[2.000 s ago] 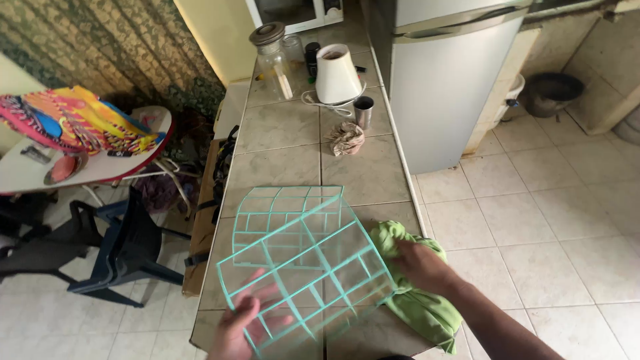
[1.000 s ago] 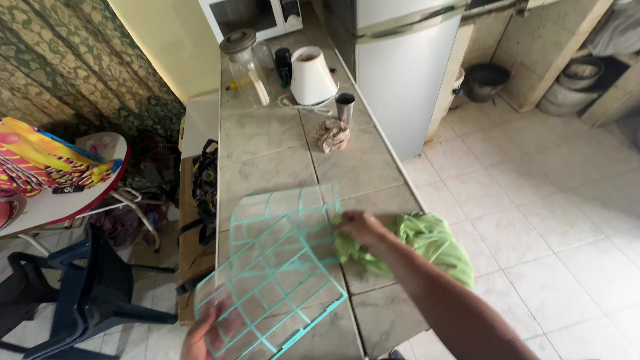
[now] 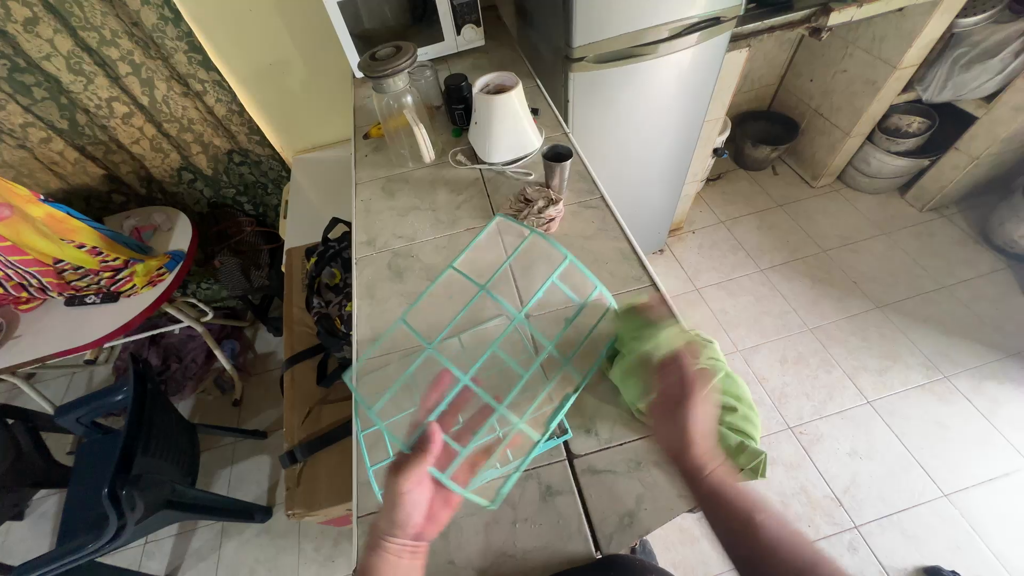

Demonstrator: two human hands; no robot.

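Note:
A turquoise plastic mesh filter panel (image 3: 480, 352) is raised above the tiled counter, tilted, with my left hand (image 3: 436, 464) gripping its near edge, thumb in front and fingers behind the mesh. Beneath it a second turquoise mesh panel (image 3: 372, 448) lies on the counter, partly covered. At the right, my right hand (image 3: 680, 392) is blurred against a crumpled green cloth (image 3: 732, 400), which hangs over the counter's right side; its fingers are hard to make out.
On the tiled counter (image 3: 416, 204) stand a glass jug (image 3: 404, 120), a black jar (image 3: 458, 100), a white lampshade (image 3: 502, 120), a metal cup (image 3: 557, 166) and a crumpled brown cloth (image 3: 538, 208). A microwave (image 3: 400, 28) is behind, a refrigerator (image 3: 640, 120) at right, a plastic chair (image 3: 136, 448) at left.
The held panel has risen and turned, its far corner now nearer the crumpled brown cloth. Compared with one second ago, my right hand is farther right, at the green cloth.

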